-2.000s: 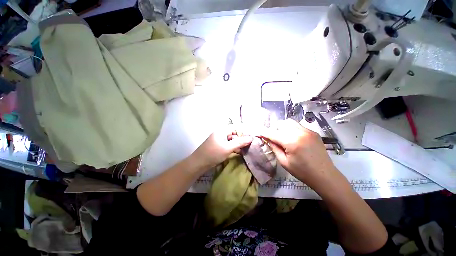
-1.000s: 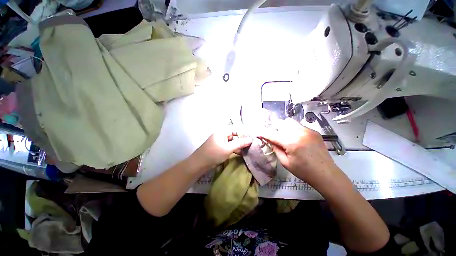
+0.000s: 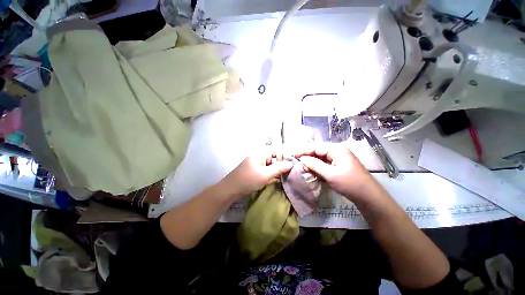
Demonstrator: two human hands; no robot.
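My left hand (image 3: 256, 173) and my right hand (image 3: 337, 167) meet in front of the needle plate (image 3: 316, 122), both pinching the upper edge of a grey-brown fabric part (image 3: 301, 193). The olive garment piece (image 3: 267, 222) is joined to it and hangs bunched over the table's front edge toward my lap. The fingertips are partly washed out by bright light, so the pinched edge is hard to see. Small dark metal thread snips (image 3: 380, 152) lie on the table just right of my right hand. The presser foot and needle (image 3: 338, 124) stand above the work, not touching it.
The white sewing machine (image 3: 391, 63) fills the upper right. A pale green fabric pile (image 3: 109, 115) lies at left. A white strip (image 3: 469, 178), a black object (image 3: 452, 123) and a red stick (image 3: 475, 142) lie at right. A curved hose (image 3: 276, 34) arches behind. Printed scale (image 3: 414, 212) runs along the front edge.
My right hand has shifted slightly and its fingers are bent closer to the edge, uncovering more of the snips. The grey-brown part has turned slightly.
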